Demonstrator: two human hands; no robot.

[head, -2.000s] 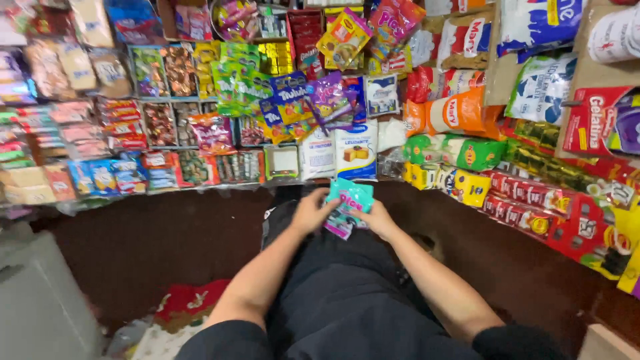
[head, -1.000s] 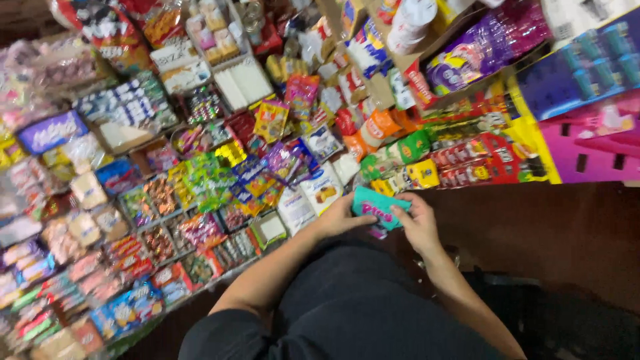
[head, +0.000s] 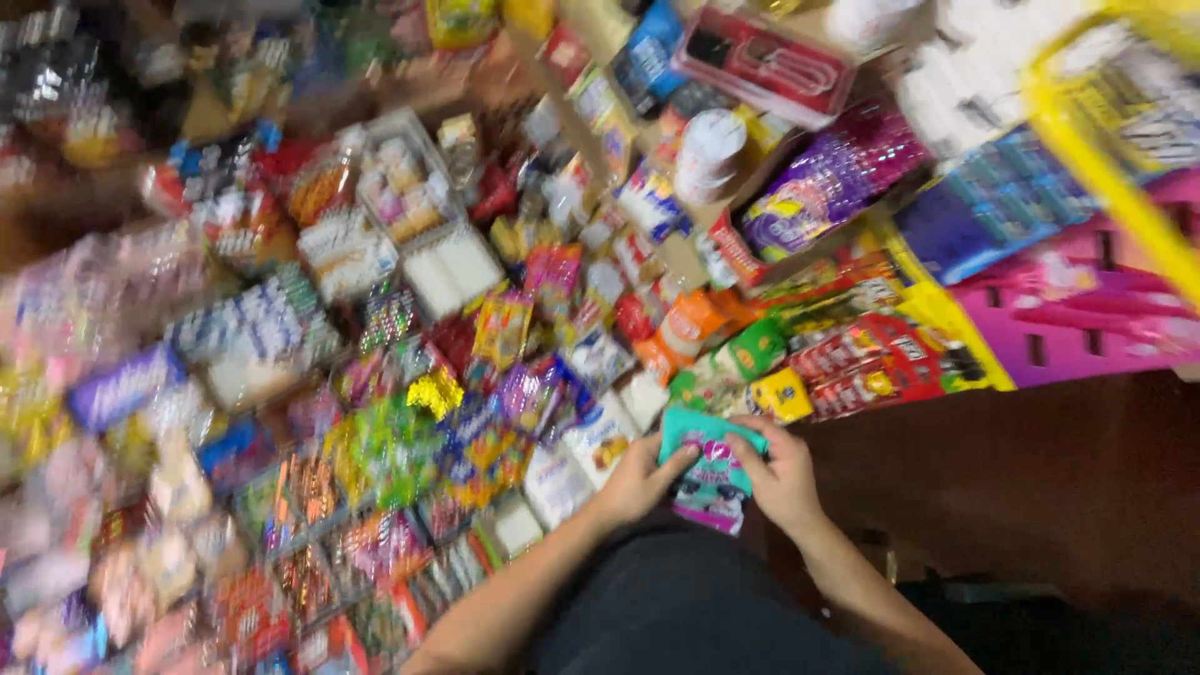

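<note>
A teal and pink printed packet [head: 710, 461] is held upright between both hands in front of the dark shirt. My left hand [head: 647, 476] grips its left side, the thumb on the printed front. On its right side my right hand [head: 776, 469] closes over the upper corner. Just beyond the packet lie a small yellow packet [head: 780, 395], a green bag [head: 736, 361] and a white packet with a food picture [head: 600, 439]. The view is blurred, so small print is unclear.
Rows of sweets and snack packets cover the sloping display, among them green candy bags [head: 389, 450]. A purple bag [head: 820, 202] lies in a carton near a white tub [head: 712, 155]. Pink packaging [head: 1078, 291] and a yellow edge stand at the right, above dark brown floor [head: 1012, 469].
The view has swung strongly, bringing more of the right side of the display into sight. Both hands still hold the teal packet.
</note>
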